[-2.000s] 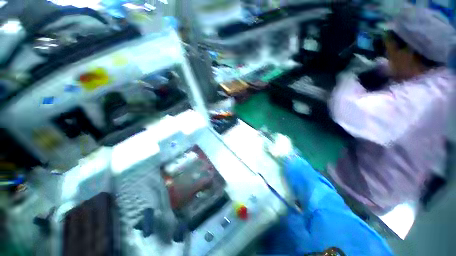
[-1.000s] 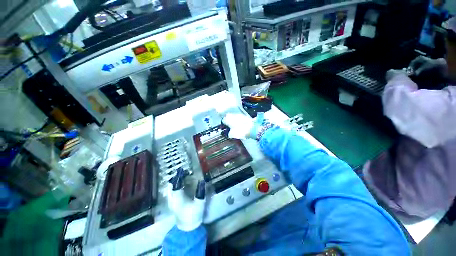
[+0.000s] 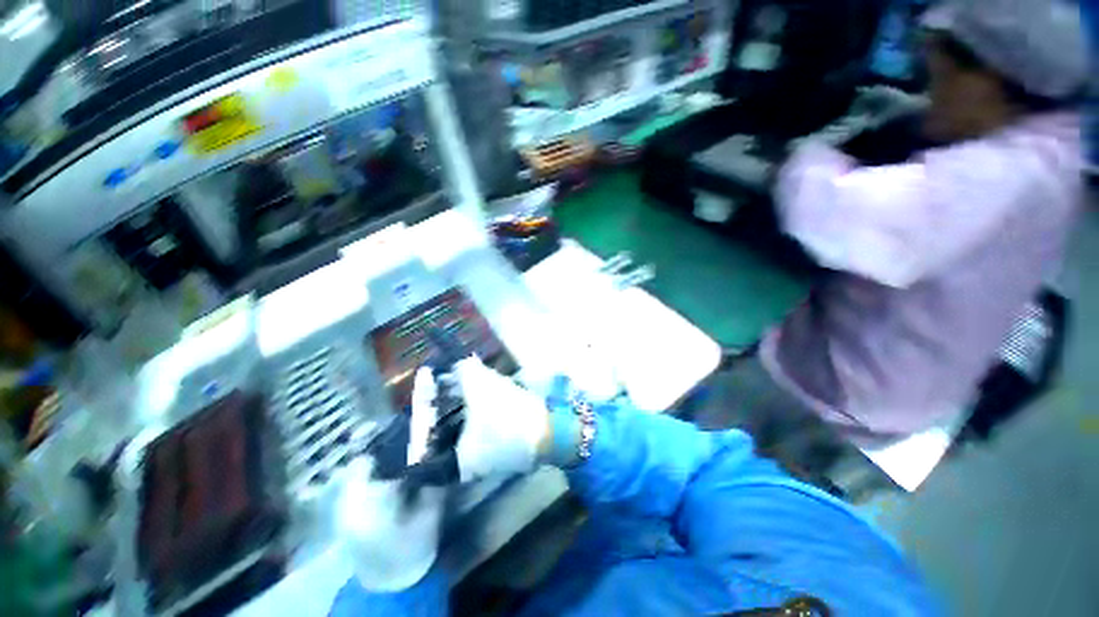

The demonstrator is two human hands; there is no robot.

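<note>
The right red-brown fixture (image 3: 395, 350) sits on the white machine, partly covered by my hands. My right hand (image 3: 500, 422), in a white glove, is over the fixture's front part with its fingers bent. My left hand (image 3: 392, 524), in a white glove with dark fingertips, is just left of it, its fingers pointing at the fixture. The fingers are blurred and overlap, so any part between them cannot be made out. The left red-brown fixture (image 3: 205, 494) shows long dark slots. Rows of small white parts (image 3: 319, 416) lie between the two fixtures.
The gantry crossbeam (image 3: 301, 103) spans behind the fixtures. A dark box (image 3: 524, 235) with orange items stands behind right. Small silver parts (image 3: 627, 270) lie on the white bench. A person in pink (image 3: 916, 265) works at the green-matted bench on the right.
My right hand has moved from the right fixture's back edge to its front, beside my left hand. My left fingers now reach over the fixture. The view has turned right.
</note>
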